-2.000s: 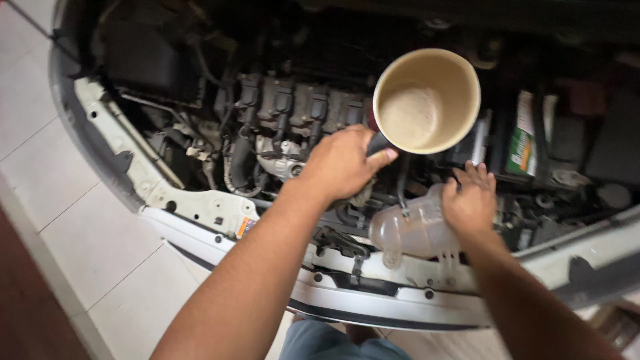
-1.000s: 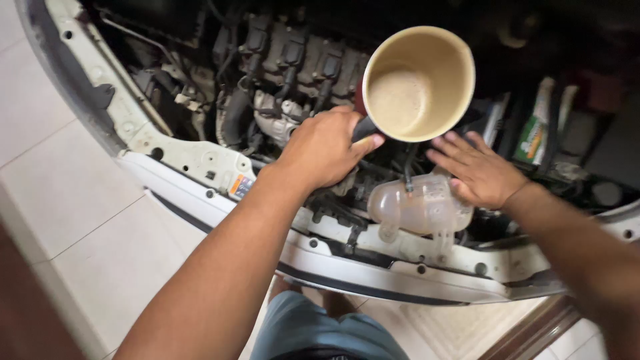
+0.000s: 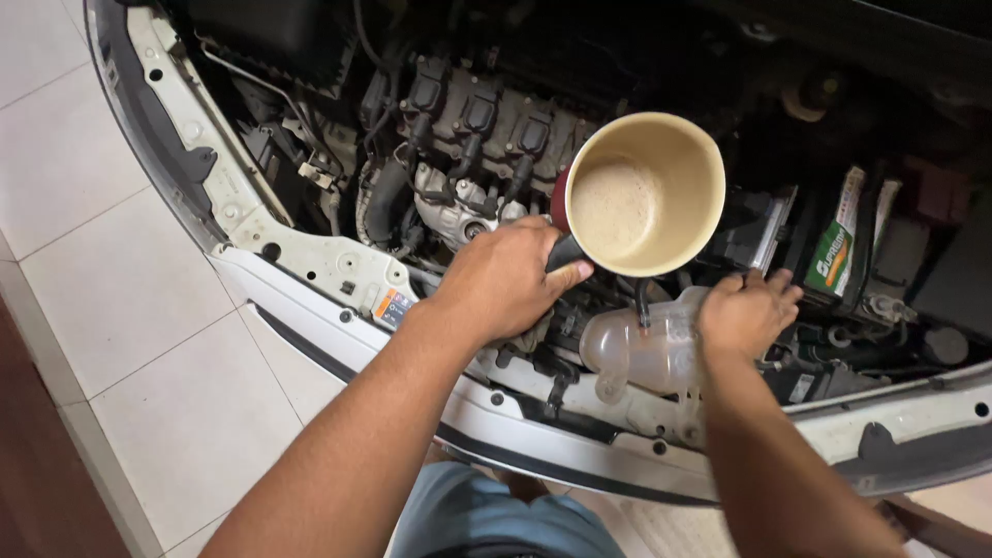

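My left hand grips the black handle of a deep saucepan, cream inside and red outside, held tilted over the engine bay. No liquid can be made out in it. Just below the pan lies a translucent plastic coolant reservoir with a thin black hose at its top. My right hand rests against the reservoir's right end, fingers spread toward the battery; whether it grips the reservoir is hard to tell.
An engine with ignition coils lies behind my left hand. A car battery with a green label stands at the right. The white front body panel curves along the near side, with a tiled floor at the left.
My right hand was on the reservoir, then moved up close to the pan's underside, and is now back at the reservoir's right end. My left hand has kept hold of the pan handle.
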